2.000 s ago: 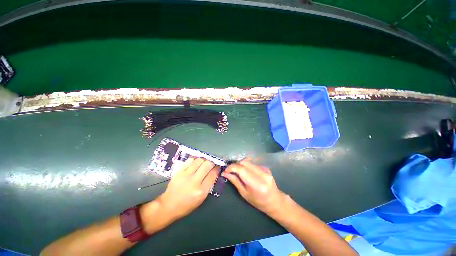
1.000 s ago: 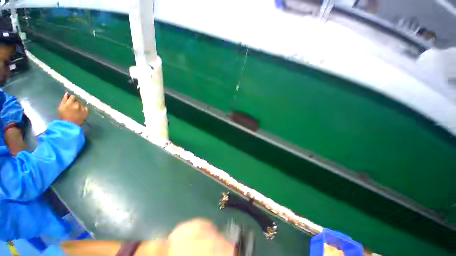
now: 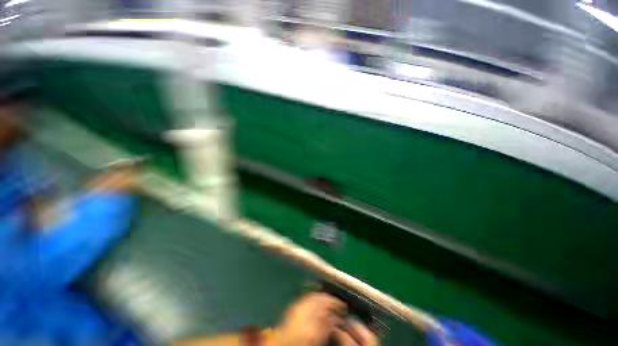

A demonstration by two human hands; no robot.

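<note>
The view is blurred. My left hand (image 3: pixel 310 319), with a dark wristband, is at the bottom centre, beside the dark cable bundle (image 3: pixel 352 301) near the bench's worn edge. Its fingers are bent; whether they hold anything is unclear. Fingers that appear to be my right hand (image 3: pixel 358 334) show beside it, cut off by the bottom edge; their grip is unclear. A small pale grey object, perhaps a phone unit (image 3: pixel 325 233), lies on the green conveyor beyond the bench edge.
Part of the blue bin (image 3: pixel 462 334) shows at the bottom right. A pale post (image 3: pixel 207 162) stands at the bench edge, left of centre. At the left, a person in blue sleeves (image 3: pixel 81 233) has a hand near the bench edge. A green panel (image 3: pixel 420 176) stands behind the conveyor.
The view has swung left and up from the bench work. The pale grey object now shows on the conveyor. My left hand is nearer the cable bundle, with the other fingers beside it.
</note>
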